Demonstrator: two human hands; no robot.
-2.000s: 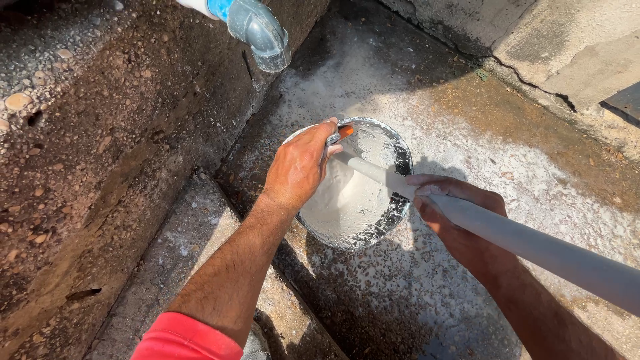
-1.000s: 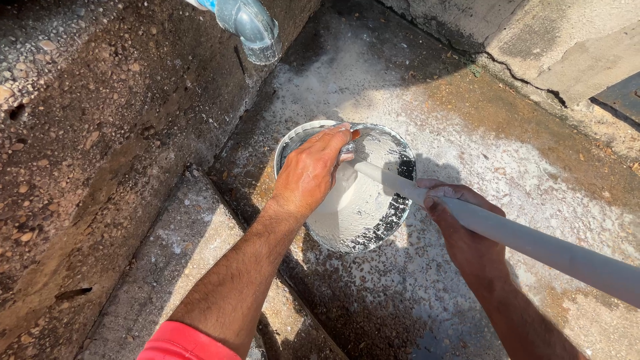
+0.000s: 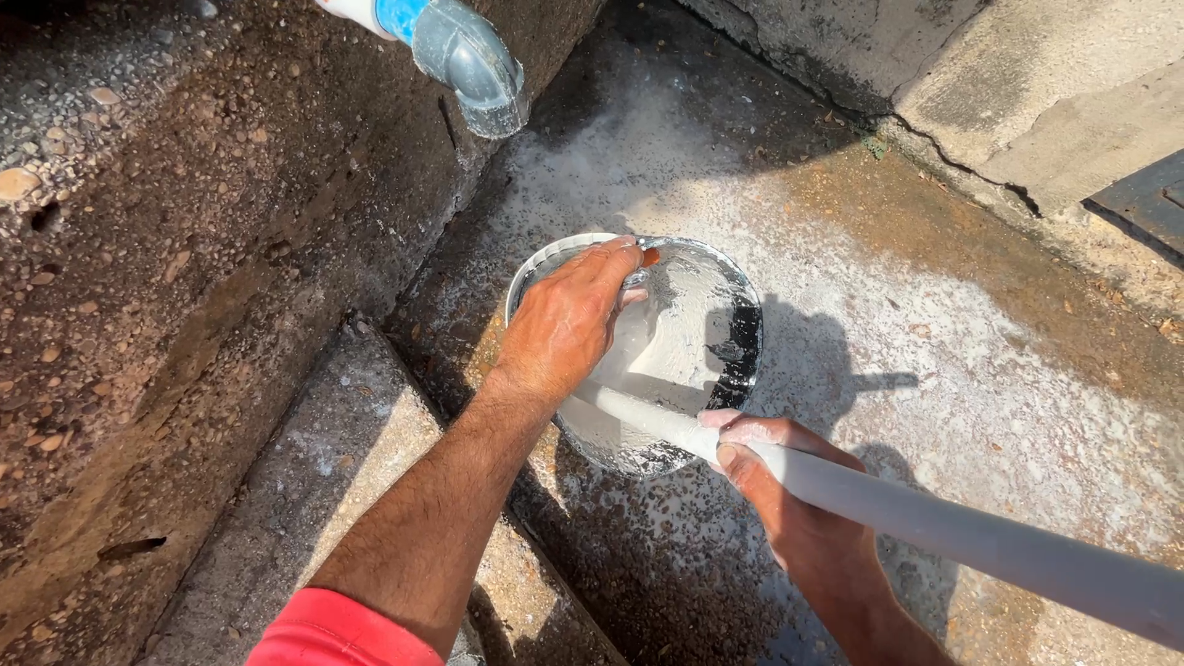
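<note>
A round bucket (image 3: 746,342) with white residue on its walls holds a wet white mix (image 3: 680,356). My left hand (image 3: 573,314) is over the bucket's upper left part, its fingers curled round a small object with an orange end (image 3: 650,256), mostly hidden; I cannot tell what it is. My right hand (image 3: 786,472) grips a long pale grey pipe (image 3: 943,532) just outside the bucket's lower right rim. The pipe slants down to the left, and its far end is in the bucket, partly behind my left wrist.
A grey plastic pipe elbow (image 3: 472,69) juts out at the top, beside a rough pebbled concrete wall (image 3: 185,231). A concrete step (image 3: 342,462) lies at the lower left. White powder covers the wet ground (image 3: 906,342). A cracked wall (image 3: 1036,92) stands at the upper right.
The pipe and my right hand have moved lower in view, and the pipe's end has shifted toward the bucket's lower left. My left hand stays near the bucket's upper rim with the orange-ended object.
</note>
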